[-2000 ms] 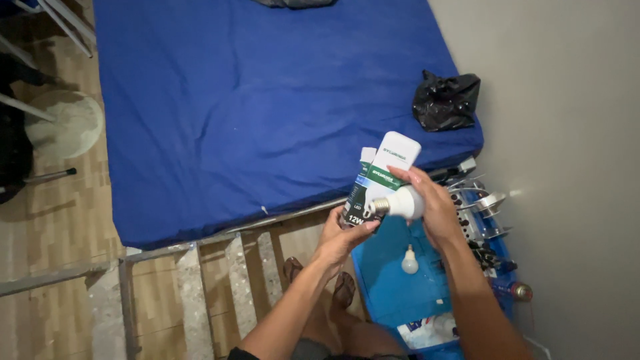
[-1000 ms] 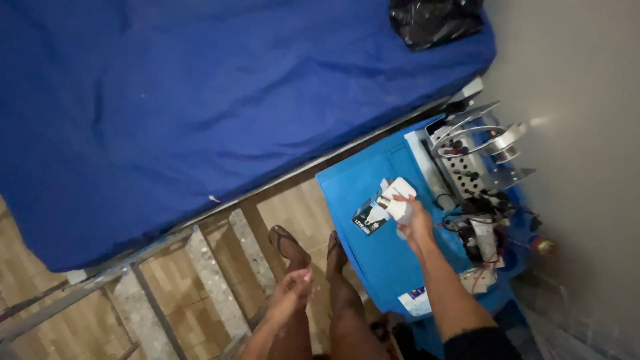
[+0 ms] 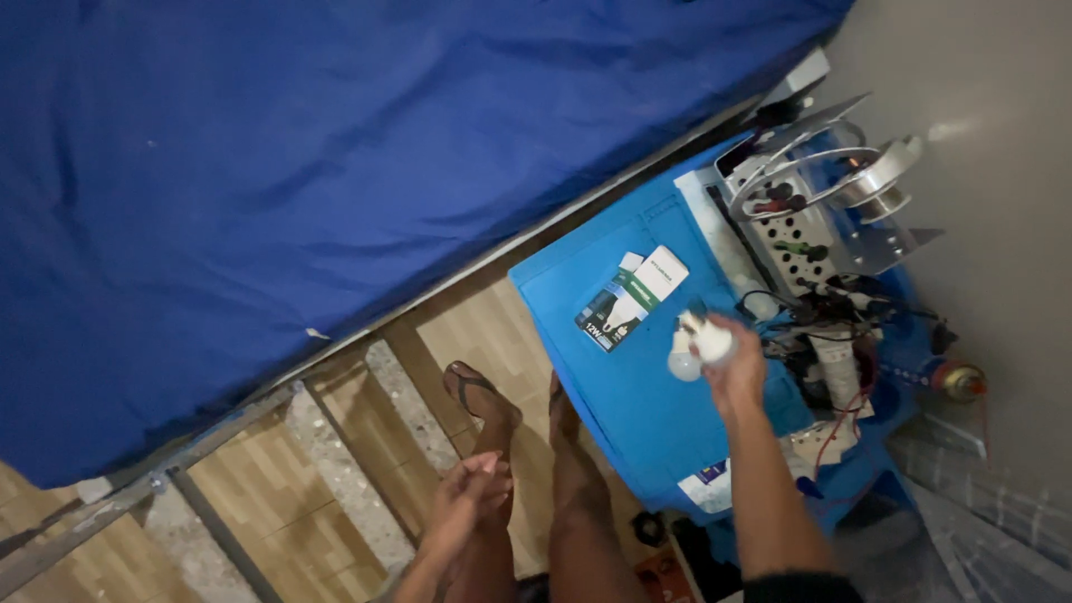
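Note:
My right hand (image 3: 737,368) grips a white LED bulb (image 3: 714,343) above the blue plastic table. Just left of it, partly behind, a second white bulb (image 3: 684,360) appears to rest on the tabletop. The opened bulb box (image 3: 628,301), dark with a green band and white flap, lies flat to the left of both bulbs. Over my legs, my left hand (image 3: 473,494) hangs with its fingers curled; whether anything is in it cannot be seen.
On the right of the blue table (image 3: 620,394) stand a perforated metal holder (image 3: 787,230), a solder spool (image 3: 875,188), tangled cables (image 3: 821,314) and a spray can (image 3: 959,381). A blue-covered bed (image 3: 335,167) fills the upper left, a ladder (image 3: 352,469) lies below it, and a wall borders the right.
The bulb box, held in my hands two seconds ago, now lies on the table. My hands have moved apart, and my right hand has taken hold of a bulb. The view has shifted.

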